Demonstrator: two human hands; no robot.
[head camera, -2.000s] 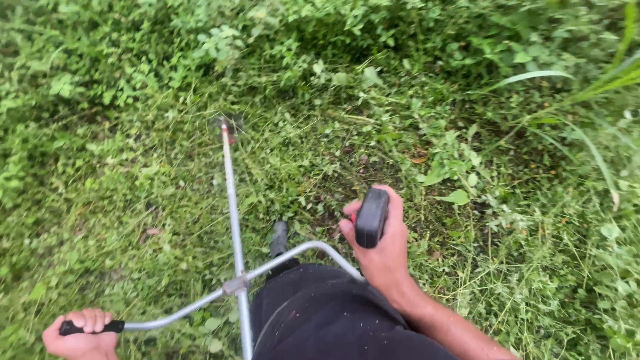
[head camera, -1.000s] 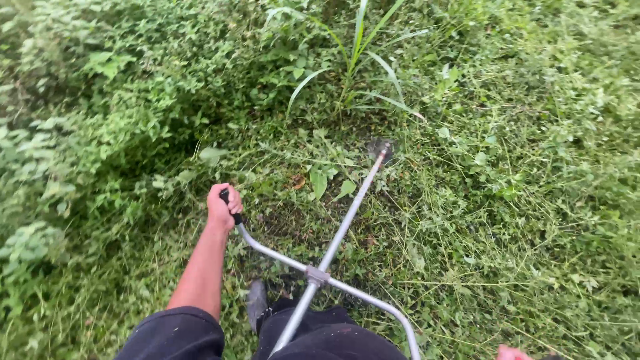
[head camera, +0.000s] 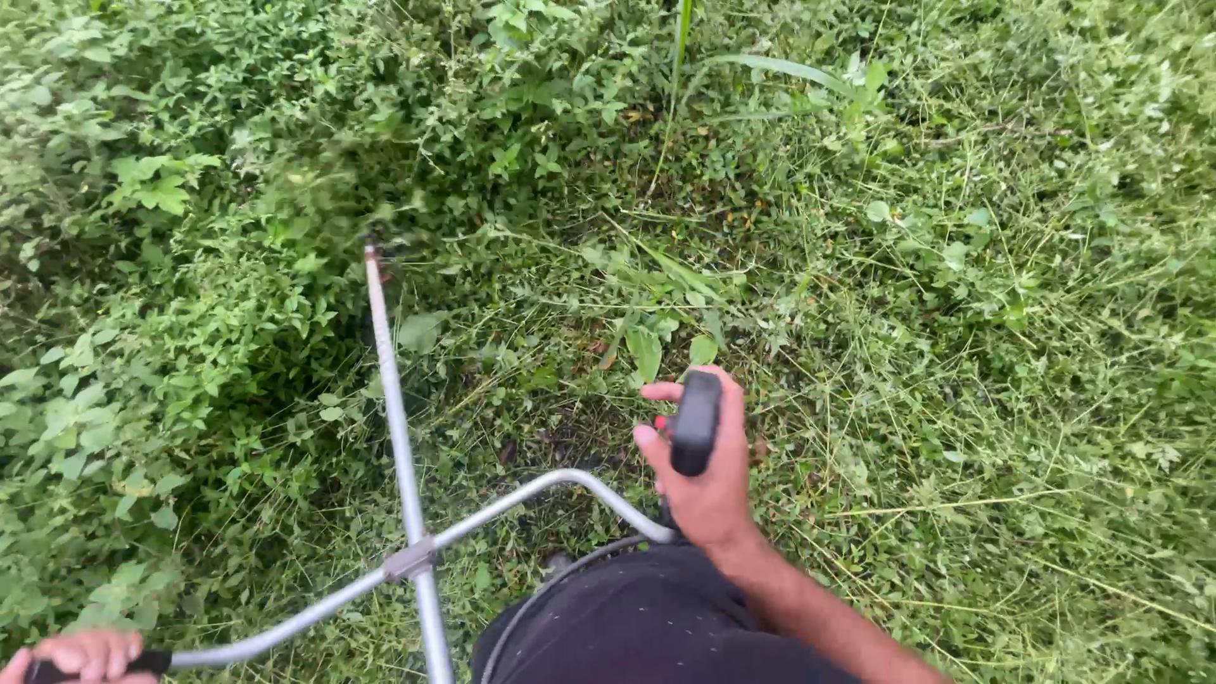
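Observation:
A brush cutter's metal shaft (head camera: 394, 408) runs up from the bottom edge, and its cutting head (head camera: 372, 249) lies among leafy weeds left of centre, partly blurred. A bent metal handlebar (head camera: 513, 499) crosses the shaft at a clamp (head camera: 409, 559). At the lower left corner my left hand (head camera: 90, 655) is wrapped around the black left grip, cut off by the frame's edge. My right hand (head camera: 708, 456) holds the black right grip (head camera: 695, 423), which has a small red control, at the handlebar's other end. The cutting head's blade cannot be made out.
Dense, taller weeds (head camera: 218, 237) stand at the left and top. Flattened, cut-looking stems and grass (head camera: 912, 408) cover the ground at the centre and right. A long grass blade (head camera: 784, 68) arches at the top. My dark-clothed leg (head camera: 655, 627) and a cable (head camera: 541, 589) are at the bottom.
The cutting head has swung from right of centre, beside the tall grass clump, to the left weeds. The tall clump seen upright one second ago is less visible. The view has shifted too.

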